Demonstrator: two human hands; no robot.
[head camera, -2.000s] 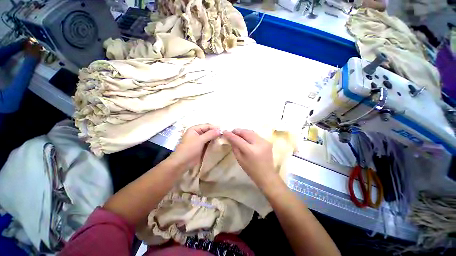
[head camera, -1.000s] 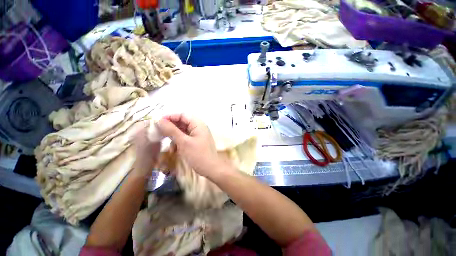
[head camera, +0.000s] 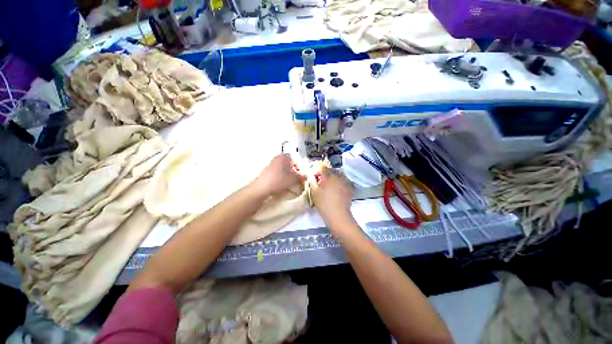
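Note:
My left hand (head camera: 280, 176) and my right hand (head camera: 332, 193) meet under the left end of the white sewing machine (head camera: 416, 111), close to the needle. Both pinch the edge of a cream garment piece (head camera: 191, 185). The piece spreads left across the table, under my left forearm, and reaches the ruler-marked front edge. The fingertips are bright and partly blurred, so the exact grip and the needle tip are hard to see.
Heaped cream pieces (head camera: 74, 215) lie at the left, with more behind. Red and orange-handled scissors (head camera: 402, 201) and cord strips (head camera: 448, 168) lie right of the needle. Ropy cream strips (head camera: 537, 195) hang at the right end. A purple basket (head camera: 503, 27) stands behind the machine.
Both hands have moved from left of the machine to the needle area, bringing the garment piece onto the table. The view has turned right, and the machine appears nearer the middle.

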